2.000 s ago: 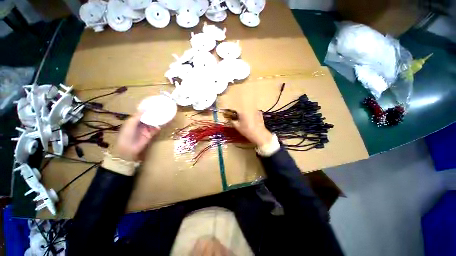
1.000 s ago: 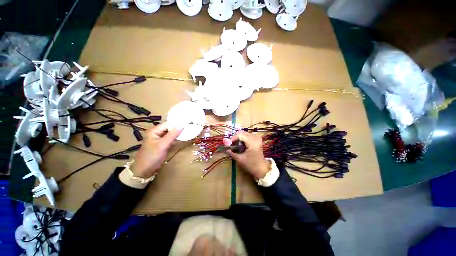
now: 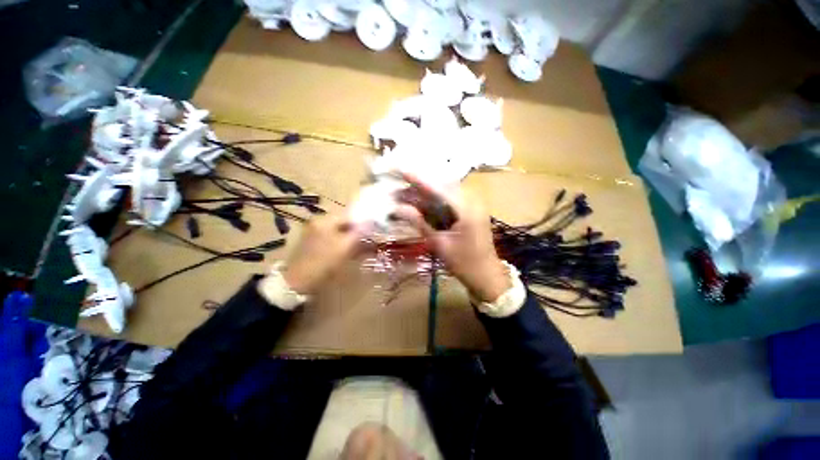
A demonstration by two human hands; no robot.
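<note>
My left hand [image 3: 321,252] holds a white plastic housing [image 3: 376,205] near the middle of the cardboard; both are blurred. My right hand [image 3: 463,247] is close beside it, closed on a short brown-handled tool [image 3: 438,214] whose tip is at the housing. The exact contact is hidden by blur. The bundle of lead wires [image 3: 562,265] lies under and right of my right hand, black connectors fanned out to the right, red wire ends [image 3: 396,258] showing below my hands. A heap of white housings [image 3: 445,130] lies just beyond.
Wired housings [image 3: 144,171] are piled at left, their black cables pointing right. More housings [image 3: 423,34] line the cardboard's far edge. Clear bags lie far left [image 3: 76,79] and right [image 3: 710,171]. A dark red wire coil [image 3: 717,277] is at right. Wired housings [image 3: 67,395] sit lower left.
My hands have come together; the housing has turned from face-on and the tool has moved up from the red wire ends to it. The whole view has shifted, so the bench items appear further right.
</note>
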